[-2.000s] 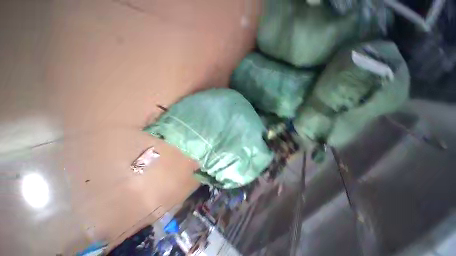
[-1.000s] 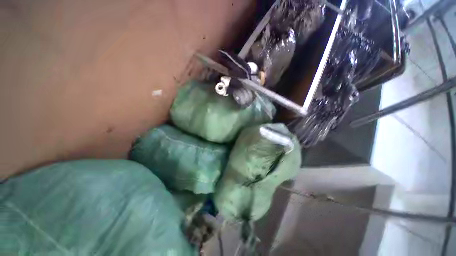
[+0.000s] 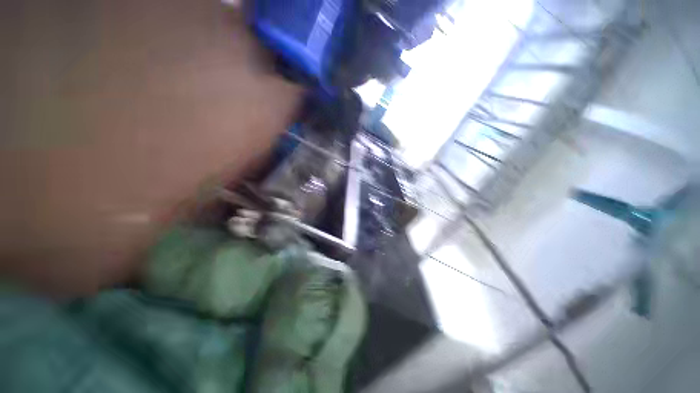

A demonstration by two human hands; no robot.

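Neither of my hands is in the picture. The view is tilted and badly blurred. Large green woven sacks [image 3: 222, 276] bulge at the lower left, nearest in front of me. One upright green sack [image 3: 311, 322] stands at the lower centre. Small whitish rolls [image 3: 244, 223] lie on top of the sacks. Dark, shiny bagged garments [image 3: 376, 203] hang by a pale metal rail [image 3: 352, 192] just beyond the sacks.
An orange-brown floor [image 3: 115, 138] fills the left. A blue object [image 3: 303, 34] is at the top. A bright window-like opening [image 3: 453, 77] is at the upper centre-right. A teal fan-like shape [image 3: 641, 219] shows at the right, near a pale wall. A dark cable [image 3: 510, 276] runs down the wall.
The view has swung, so the sacks and rail have shifted left and down in the picture. The blue object, bright opening and teal shape have come into view.
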